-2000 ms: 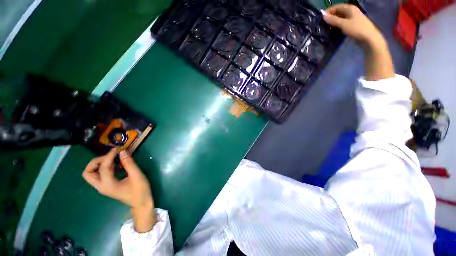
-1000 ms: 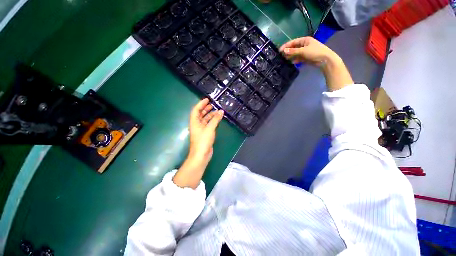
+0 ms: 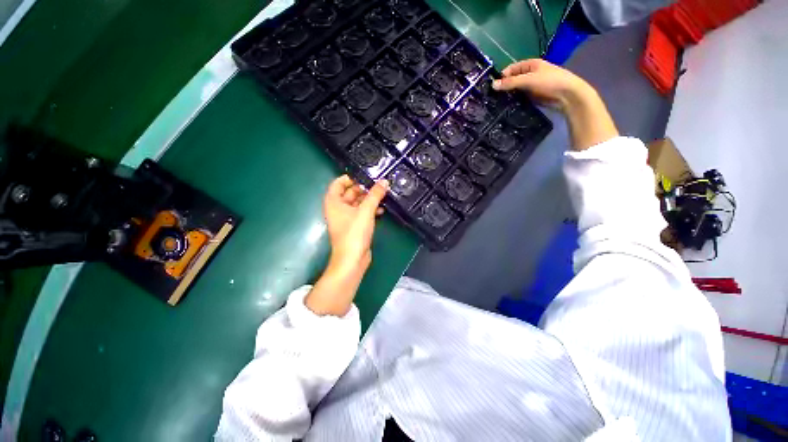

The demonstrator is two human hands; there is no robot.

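Observation:
A shiny black blister tray (image 3: 348,127) with a grid of square pockets lies slanted over the green bench, its near right corner past the bench edge. Round shapes show in its pockets; I cannot tell if they are loose parts. My left hand (image 3: 352,207) pinches its near left edge, thumb on top. My right hand (image 3: 540,85) holds its right edge. The black press fixture (image 3: 194,231) stands at the left, apart from both hands. A round black part (image 3: 168,244) sits in its orange nest (image 3: 187,268).
Dark round parts (image 3: 54,432) lie at the bottom left, cut off by the frame. Red trays (image 3: 683,33) are at the upper right. A black device with wires (image 3: 698,216) is on a white surface at the right. Blue crates (image 3: 760,399) show at the lower right.
My left hand has left the fixture's nest and taken hold of the tray's near edge. My right hand has stayed at the tray's right side as the tray turned and shifted slightly.

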